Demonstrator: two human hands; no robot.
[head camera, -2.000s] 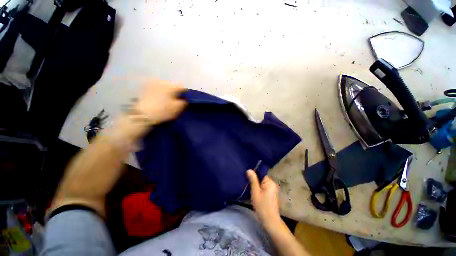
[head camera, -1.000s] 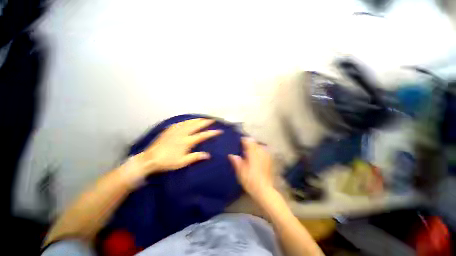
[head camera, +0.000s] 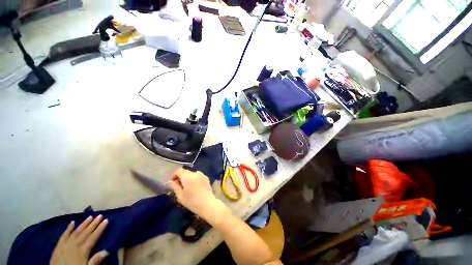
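Observation:
The navy cloth (head camera: 129, 222) lies across the lower left of the table, partly cut off by the picture's edge. My left hand (head camera: 80, 243) rests flat on it, fingers apart, cut off at the bottom. My right hand (head camera: 192, 191) is curled around the middle of the large dark shears (head camera: 147, 181). Their blades point up and left; the black handles show below the hand, beside the cloth's right end. The hand hides the pivot. The dark interfacing piece (head camera: 211, 161) lies just beyond my right hand.
The iron (head camera: 168, 140) stands behind the shears, with an iron-shaped wire outline (head camera: 164, 88) beyond. To the right are yellow-and-red-handled snips (head camera: 239, 181), small packets (head camera: 266, 165), a brown round object (head camera: 289, 141), a blue dispenser (head camera: 231, 112) and a filled tin (head camera: 259, 111). The table edge runs along the right.
The view has swung to the right. The cloth now lies further left in view, under my left hand. My right hand has left the cloth and closed on the shears.

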